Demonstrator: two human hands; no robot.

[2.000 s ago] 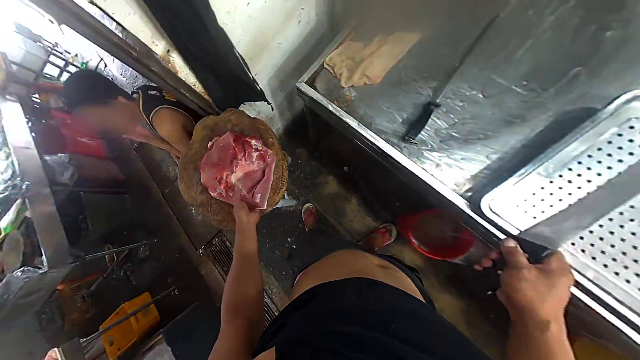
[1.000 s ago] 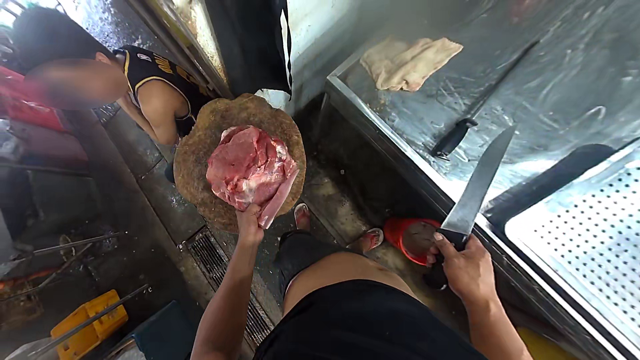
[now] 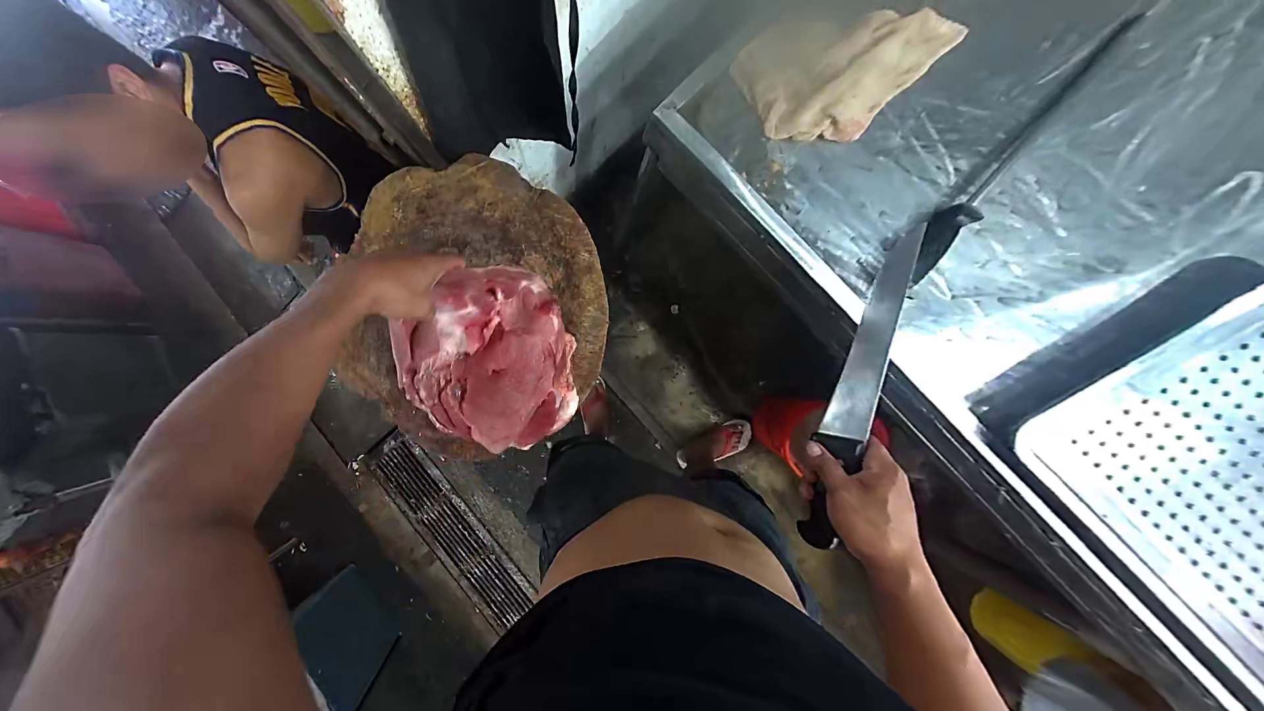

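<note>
A large piece of raw red meat lies on a round wooden chopping block. My left hand is at the meat's upper left edge, its fingertips hidden against or behind the meat, so I cannot tell how firmly they hold it. In my right hand is a large butcher's knife by its black handle, blade pointing up and slightly right. The blade's tip overlaps in view the black handle of a sharpening steel on the metal table.
The metal table at right bears a pale piece of skin or fat and a perforated tray. A person in a black jersey crouches beyond the block. A red bucket stands below the table, near a floor drain grate.
My left hand has moved from the meat's near side to its upper left edge, and the meat lies turned differently. The knife remains in my right hand, its blade now more upright.
</note>
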